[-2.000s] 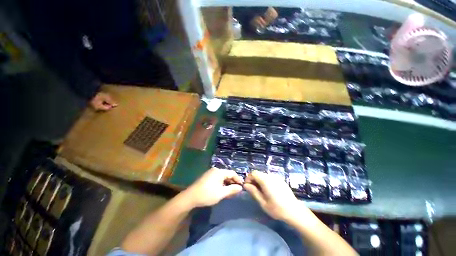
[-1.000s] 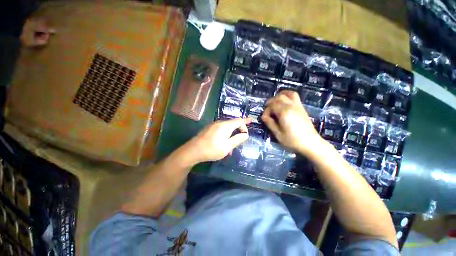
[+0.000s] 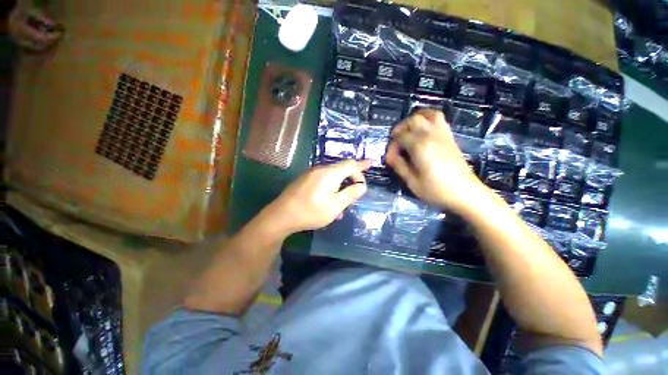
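Observation:
Palm-size black electronic units (image 3: 546, 110) under shiny clear film lie in rows in a large black blister tray (image 3: 595, 253). My left hand (image 3: 322, 194) is over the tray's left part, thumb and index finger apart, with the index fingertip near a unit. My right hand (image 3: 432, 157) is bent over the units just right of it, fingers curled down; whether it holds something is hidden. A clear sheet (image 3: 370, 223) lies over the units at the tray's near left.
A brown carton (image 3: 198, 132) with a dark printed grid stands at left, another person's hand (image 3: 35, 31) at its far corner. A smartphone (image 3: 278, 117) and a white round-ended object (image 3: 298, 28) lie between carton and tray. Yellow-brown cardboard (image 3: 579, 26) is beyond.
Since two seconds ago the view has tilted down, and my hands have gone from together at the tray's near edge to over the units. Over the last second they have barely moved.

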